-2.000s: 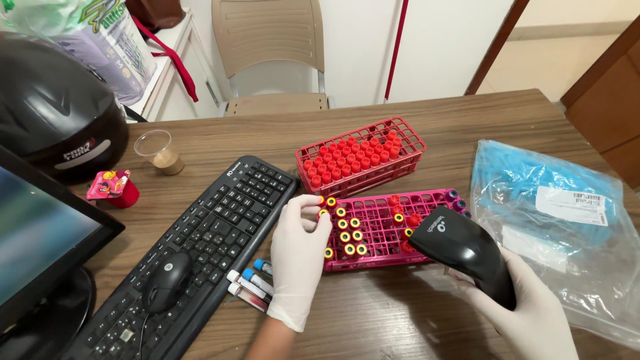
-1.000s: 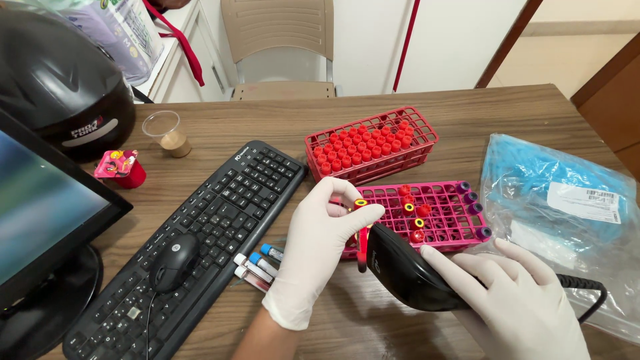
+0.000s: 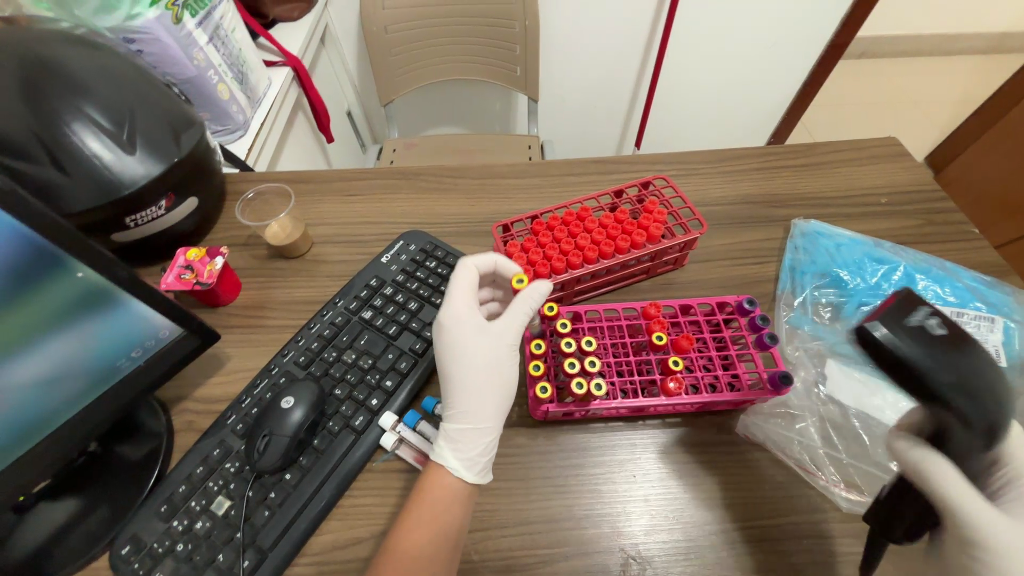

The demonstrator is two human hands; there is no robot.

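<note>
My gloved left hand pinches a yellow-capped blood collection tube above the left end of the magenta tube rack. That rack holds yellow-capped tubes at the left, a few red and yellow caps near its middle, and purple-capped tubes at its right end. Behind it stands a red tube rack filled with many red-capped tubes. My gloved right hand, partly out of frame, grips a black handheld barcode scanner at the right, over the plastic bag.
A black keyboard with a mouse on it lies at the left, beside a monitor. Loose tubes lie near my left wrist. A plastic cup, a pink-lidded pot, a helmet and a clear bag with blue contents surround the racks.
My right hand has moved the scanner away to the right from the tube in my left hand. One second ago the scanner was over the magenta rack, close to that tube.
</note>
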